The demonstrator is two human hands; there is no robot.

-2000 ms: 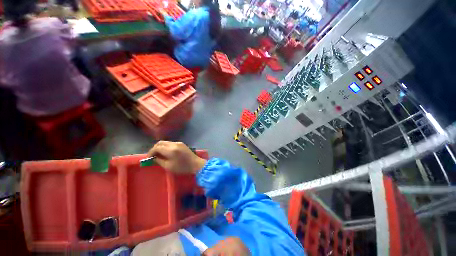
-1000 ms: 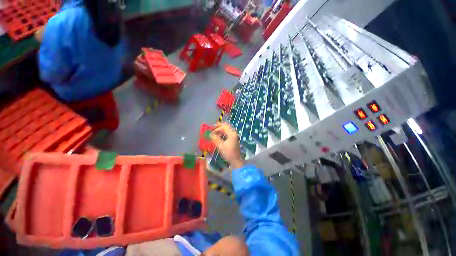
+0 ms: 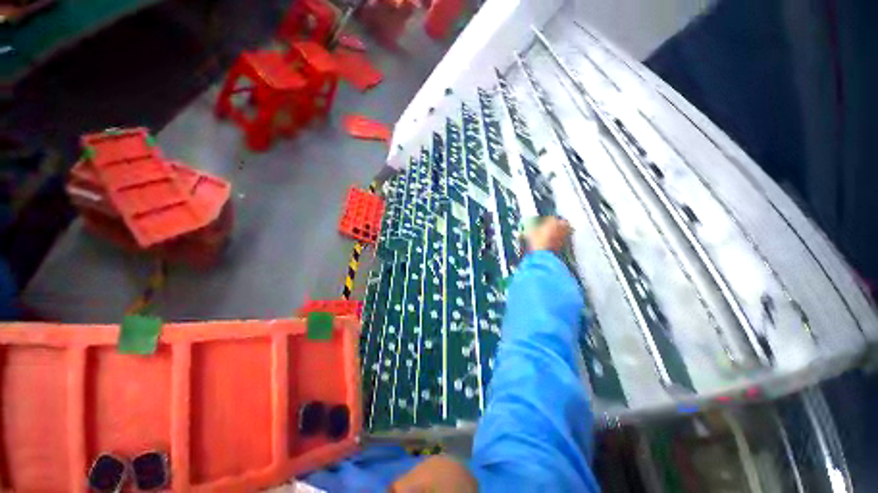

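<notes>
The shallow orange-red divided tray [image 3: 180,385] is at the lower left, cut off by the picture's left edge. Green tape tabs [image 3: 141,334] sit on its far rim. Two small black units [image 3: 129,471] lie in one compartment and two more in the right-hand one. My right arm, in a blue sleeve, reaches over the shelves of the tall white test rack [image 3: 462,279]. My right hand [image 3: 547,234] is at a shelf in the rack's middle, small and blurred. Whether it holds anything cannot be told. My left hand is not in view.
Stacked orange-red trays [image 3: 149,193] stand on the left beyond the divided tray. Red plastic stools [image 3: 274,87] are farther back. A red gridded tray [image 3: 361,214] lies beside the rack, near black-yellow floor tape [image 3: 353,270]. A green bench [image 3: 67,29] is at the upper left.
The view has moved closer to the rack, which now fills the right side. My right hand has moved from over the tray to among the rack's shelves. The divided tray has shifted left in view.
</notes>
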